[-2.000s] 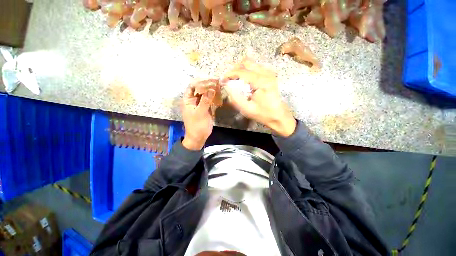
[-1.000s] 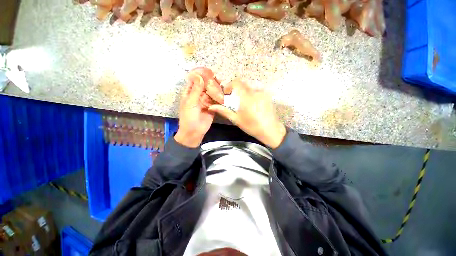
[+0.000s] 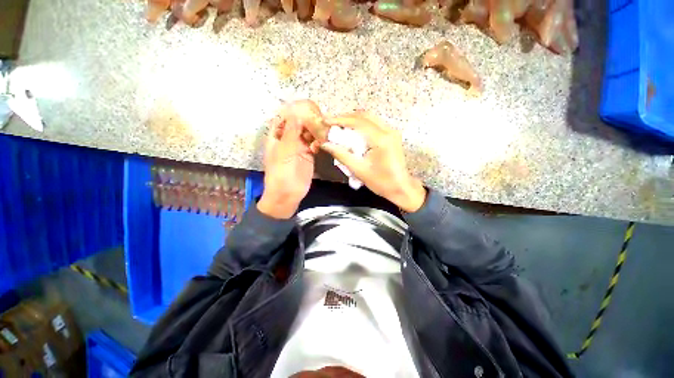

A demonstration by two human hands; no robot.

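Note:
My left hand (image 3: 288,164) holds a translucent amber-pink moulded piece (image 3: 306,112) over the speckled bench near its front edge. Fingers cover much of the piece. My right hand (image 3: 378,159) holds a crumpled white cloth (image 3: 349,145), and its fingertips meet the piece and the left fingers. Part of the cloth hangs below the right fingers. A single loose piece (image 3: 451,64) lies on the bench beyond the right hand. A pile of similar pieces (image 3: 336,13) lies along the far side, cut off by the top of the picture.
A blue tray (image 3: 181,255) below the bench edge at left holds neat rows of pieces (image 3: 199,192). A blue bin (image 3: 637,70) stands on the bench at right. White cloths (image 3: 26,96) lie at the left end. Blue containers (image 3: 59,210) and a cardboard box (image 3: 41,339) are at left.
The hands have stayed together around the piece, with fingers shifted. More of the white cloth now shows, hanging below the right hand. The piece shows less than a second ago.

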